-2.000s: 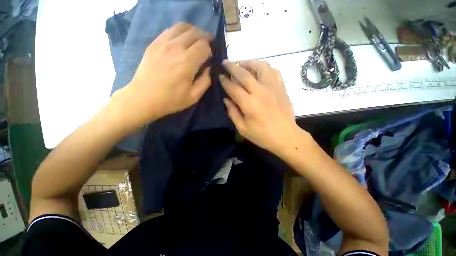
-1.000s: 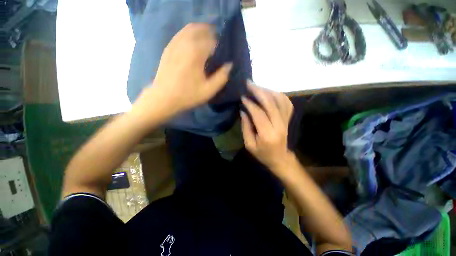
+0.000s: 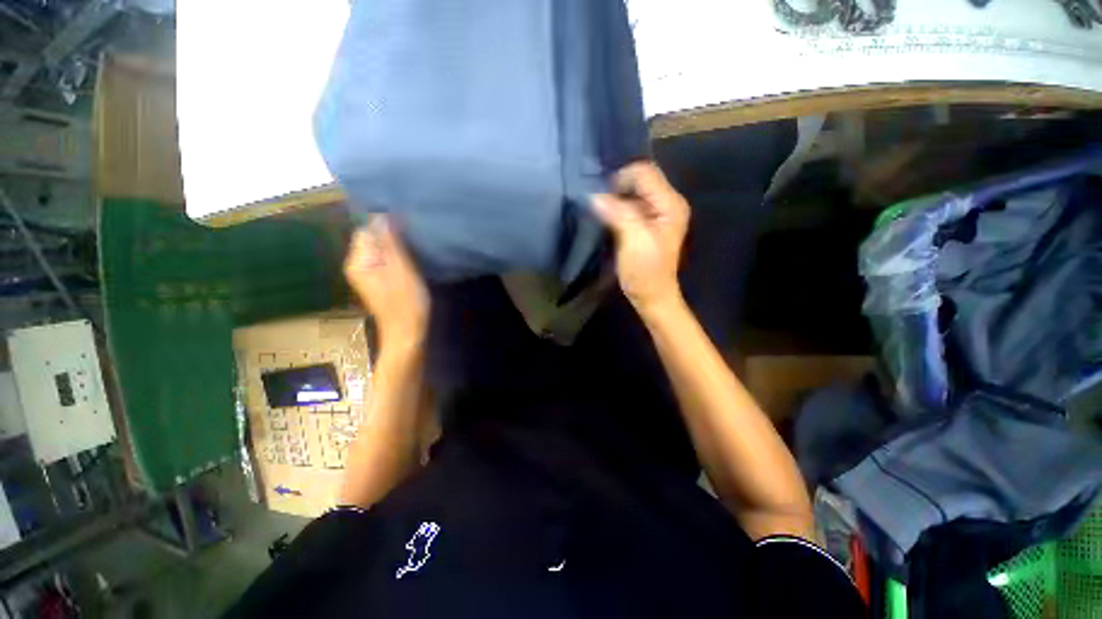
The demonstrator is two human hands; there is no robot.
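A blue-grey garment piece [image 3: 465, 133] lies over the front edge of the white table [image 3: 260, 121] and hangs a little below it. My left hand [image 3: 389, 281] is at its lower left corner, with the fingertips hidden at the cloth; its grip cannot be told. My right hand [image 3: 649, 230] pinches the lower right edge beside a long seam. A dark fold shows near my right fingers. A pale beige piece [image 3: 550, 312] shows below the cloth, between my hands.
Shears handles [image 3: 834, 12] are cut off at the top edge. A plastic-lined bin [image 3: 900, 302] holds blue-grey pieces [image 3: 985, 466] at the right, above a green basket [image 3: 1051, 568]. A cardboard box [image 3: 302, 447] with a dark phone [image 3: 302, 386] stands lower left.
The cloth has come toward me and now shows a broad blue-grey face. My left hand has moved from on top of it down to its lower left corner. The table and shears sit higher in view.
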